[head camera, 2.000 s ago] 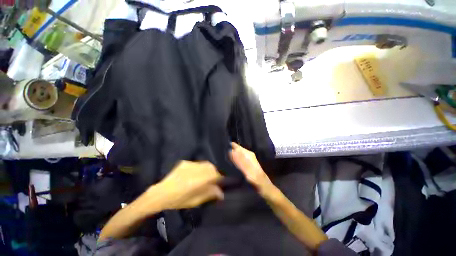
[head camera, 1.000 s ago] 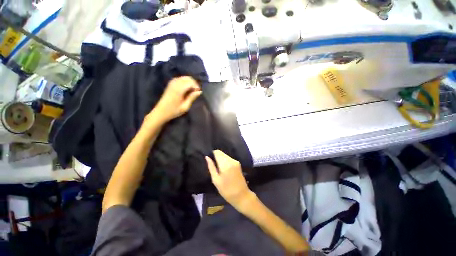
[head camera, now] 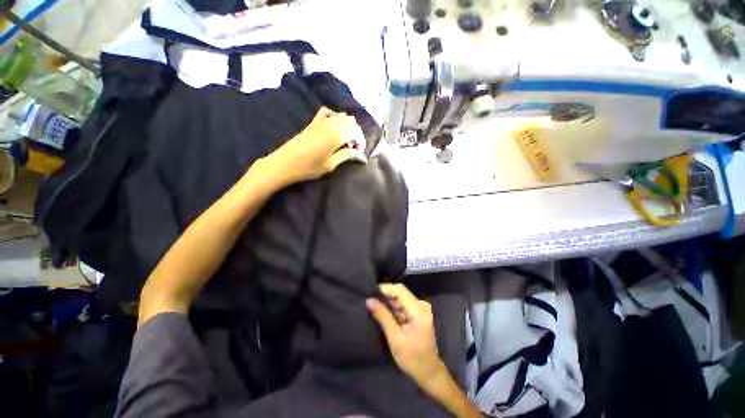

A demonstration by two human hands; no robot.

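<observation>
A large black garment (head camera: 212, 155) with a white-and-black part at its top covers the left of the table and hangs over my lap. My left hand (head camera: 333, 145) is on the cloth just left of the needle area, its fingers curled on the black fabric. My right hand (head camera: 404, 322) is lower, at the garment's right edge below the table edge, thumb and fingers pinching the cloth edge. The white sewing machine (head camera: 588, 77) with a blue stripe stands to the right of the cloth; its presser foot area is partly hidden by glare.
A yellow marked strip (head camera: 535, 153) lies on the machine bed. Snips with yellow and green handles (head camera: 660, 192) lie at its right end. White-and-black pieces (head camera: 523, 343) hang below the table edge (head camera: 490, 260). A yellow-and-black item (head camera: 45, 159) is at the left.
My left hand has moved right and closer to the needle area. My right hand has moved slightly down and right. The upper cloth has shifted toward the machine. The view has shifted slightly.
</observation>
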